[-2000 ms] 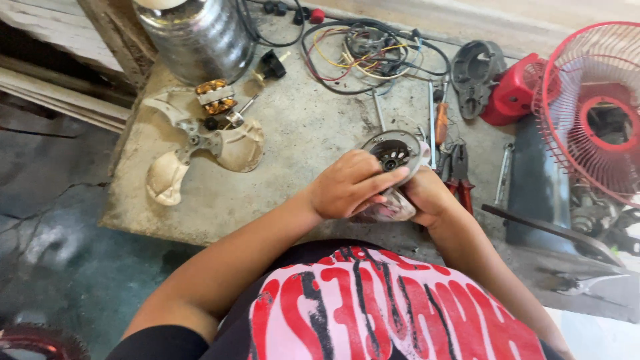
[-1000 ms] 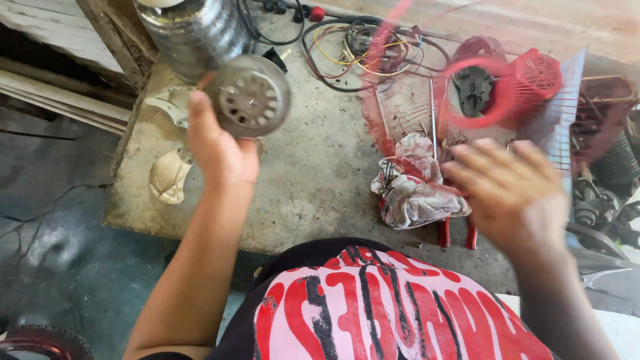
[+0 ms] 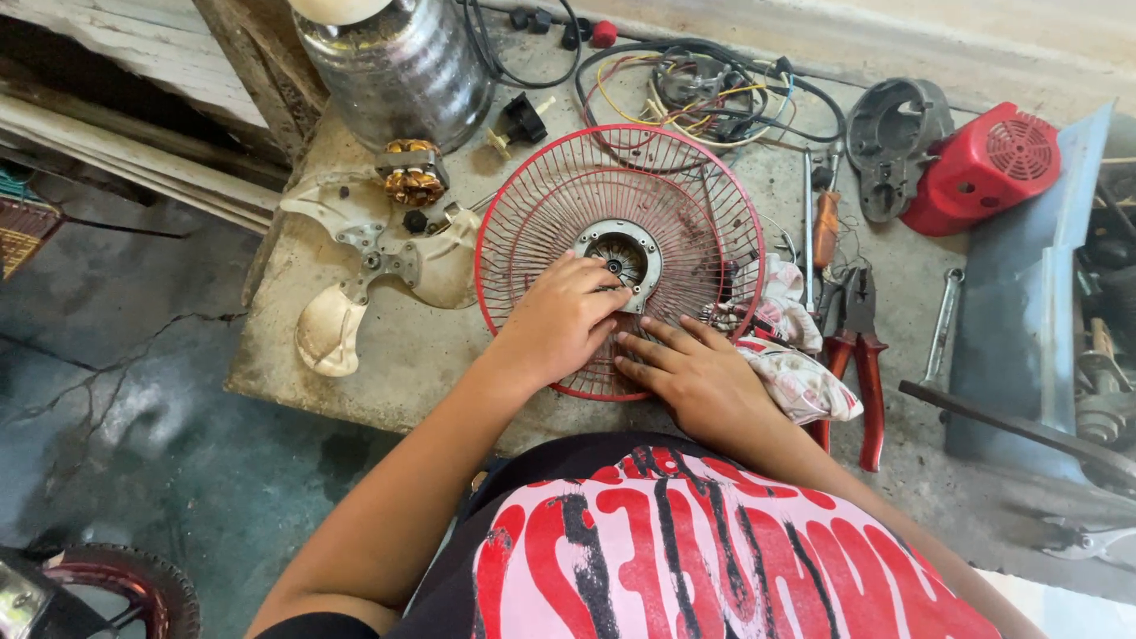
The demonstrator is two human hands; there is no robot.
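A red wire fan guard (image 3: 515, 191) lies on the concrete bench in front of me. At its middle sits a round grey metal housing (image 3: 654, 257) with a dark hollow. My left hand (image 3: 568, 315) has its fingertips on the near-left rim of that housing; whether it grips it I cannot tell. Flat on the guard's near wires rests my right hand (image 3: 688, 364), fingers spread and holding nothing. A crumpled patterned cloth (image 3: 799, 382) is beside the right hand, partly by the guard's edge. To the left are a three-bladed fan blade (image 3: 373, 262) and a copper-wound motor stator (image 3: 413, 173).
Red-handled pliers (image 3: 858, 346), an orange-handled screwdriver (image 3: 826, 229) and a wrench (image 3: 942, 324) lie at right. Behind them are a grey casing (image 3: 892, 142), a red motor cover (image 3: 985, 173) and a blue-grey bin (image 3: 1012, 337). Coiled wires (image 3: 701, 89) and a big jar (image 3: 399, 75) stand farther back.
The red guard has come from the right to the bench's middle. The grey housing, held up in my left hand a second ago, is now at the guard's centre. My right hand has moved left onto the guard.
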